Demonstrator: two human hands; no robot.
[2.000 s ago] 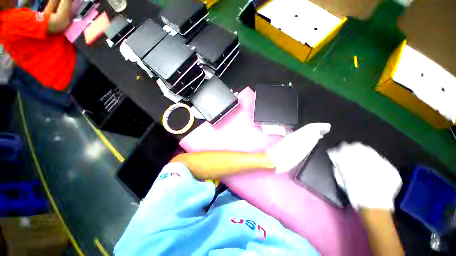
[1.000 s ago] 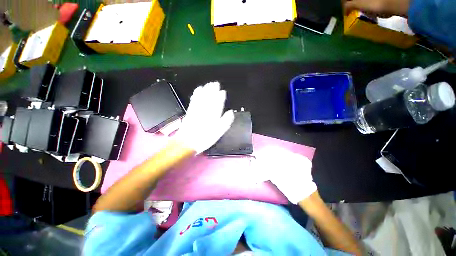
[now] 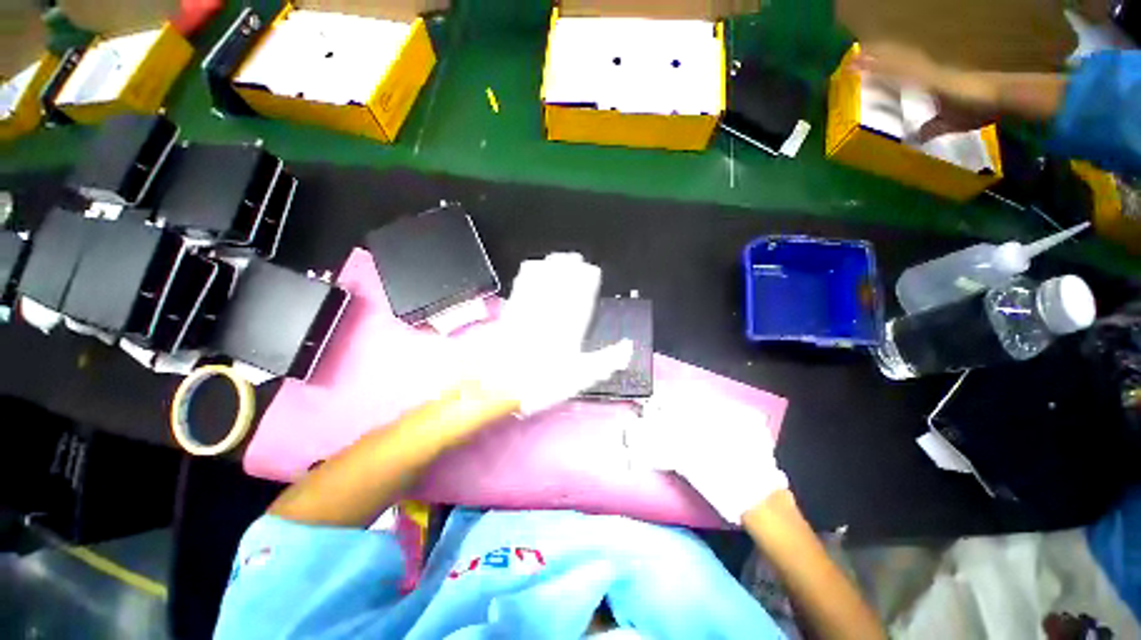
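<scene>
A flat black unit (image 3: 626, 350) lies on the pink mat (image 3: 501, 463) in front of me. My left hand (image 3: 551, 331), in a white glove, rests over the unit's left part and covers it, with the thumb reaching across its face. My right hand (image 3: 713, 450), also white-gloved, is at the unit's near right edge; its fingertips blur into the glare, so I cannot tell if they pinch something. A second black unit (image 3: 436, 263) lies at the mat's upper left, with a white piece at its near edge.
Stacked black units (image 3: 119, 275) and a tape roll (image 3: 213, 410) are on the left. A blue bin (image 3: 813, 293), squeeze bottle (image 3: 957, 278) and clear bottle (image 3: 963, 331) are on the right. Yellow cartons (image 3: 632, 125) line the green strip. Another person's hand (image 3: 920, 78) is at a right carton.
The view swung right, then shifted slightly. My right hand moved from the black unit's face to its near edge. My left hand now covers more of the unit.
</scene>
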